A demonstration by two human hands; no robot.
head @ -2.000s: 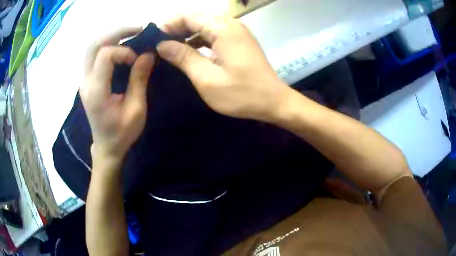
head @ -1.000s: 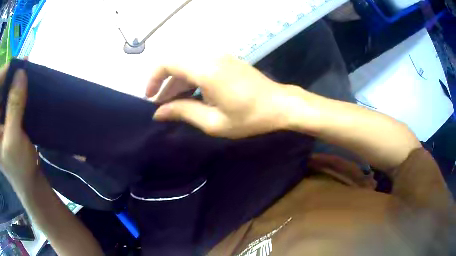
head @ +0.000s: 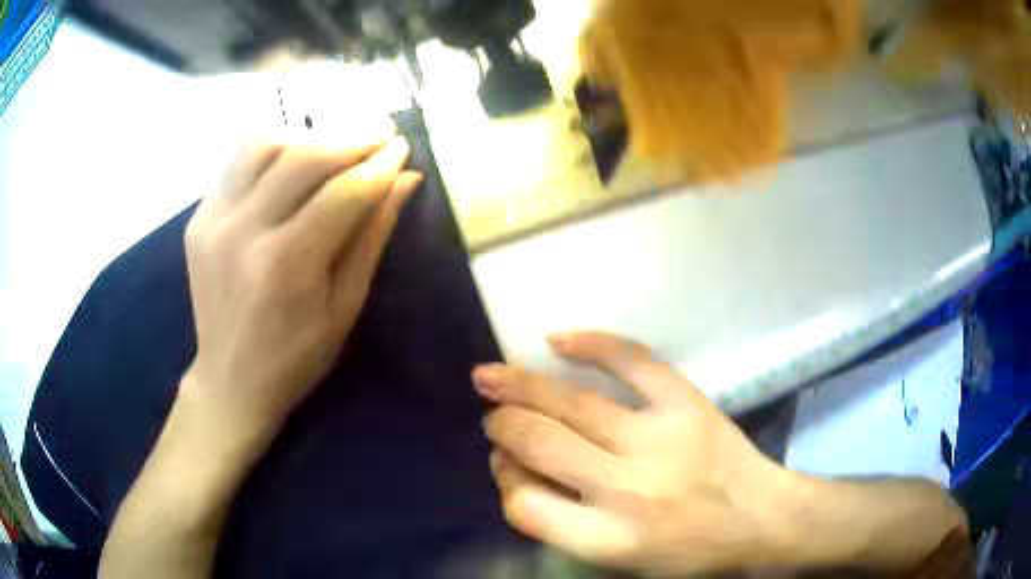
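Observation:
The navy-black garment piece (head: 396, 441) lies on the white machine table, its straight right edge running up to the needle area (head: 409, 96). My left hand (head: 283, 255) grips the cloth just below the needle area, with thumb and fingertips pinched together. My right hand (head: 622, 452) lies lower down at the cloth's right edge, fingers spread, fingertips at the edge and on the table. Whether it grips any cloth cannot be told. The machine head (head: 271, 28) is at the top, dark and blurred. The needle plate (head: 509, 181) is lit yellowish.
A yellow-orange fluffy bundle (head: 712, 85) hangs right of the needle area. A small dark pointed part (head: 601, 130) is beside it. The white table's front edge (head: 859, 322) runs to the right. A white board (head: 876, 413) and blue plastic (head: 995, 362) are beyond that edge.
The machine head, needle area and fluffy bundle have come into view. The cloth has moved from above the lap up to the needle. My left hand now pinches near the needle; my right hand is lower.

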